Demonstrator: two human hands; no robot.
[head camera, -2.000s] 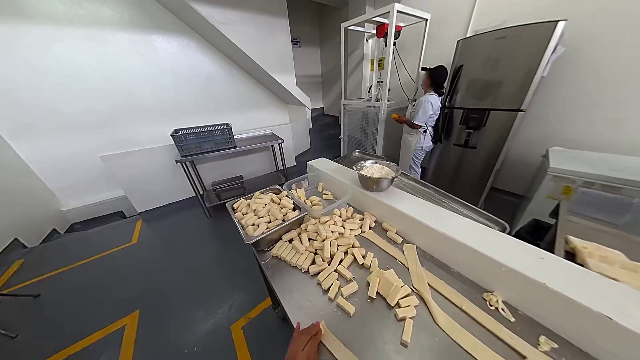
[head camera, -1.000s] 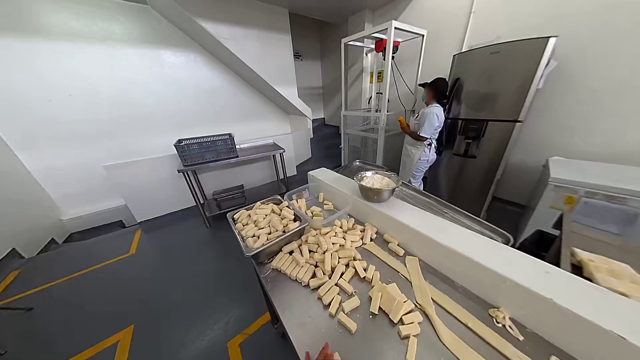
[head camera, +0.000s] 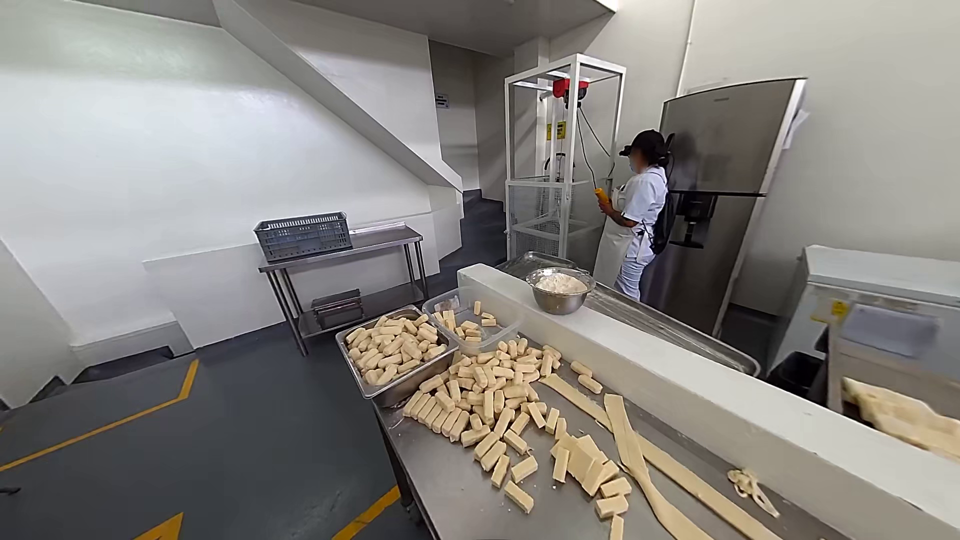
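Observation:
Neither of my hands shows at this moment. Short pale sticks, dough or cheese (head camera: 495, 390), lie heaped on the stainless steel table (head camera: 442, 495). At the table's far left corner a steel pan (head camera: 397, 345) is piled with more of them. Beside it a clear plastic container (head camera: 476, 322) holds several. Long flat pale strips (head camera: 645, 465) run along the right of the table, two of them crossing. A small tangle of pale scraps (head camera: 752, 491) lies near the ledge. On the white ledge stands a metal bowl (head camera: 560, 292) of white powder or crumbs.
A co-worker (head camera: 637, 210) holds a yellow-orange control by a white frame with a red hoist (head camera: 568, 90). Behind are a refrigerator (head camera: 720, 202) and, right, a chest freezer (head camera: 885, 277). A grey crate (head camera: 304, 236) sits on a steel side table (head camera: 375, 240). The white ledge (head camera: 675, 360) borders the table.
A hand at the bottom edge, touching a pale strip two seconds ago, has gone out of view. The co-worker's head and held control appear slightly differently turned.

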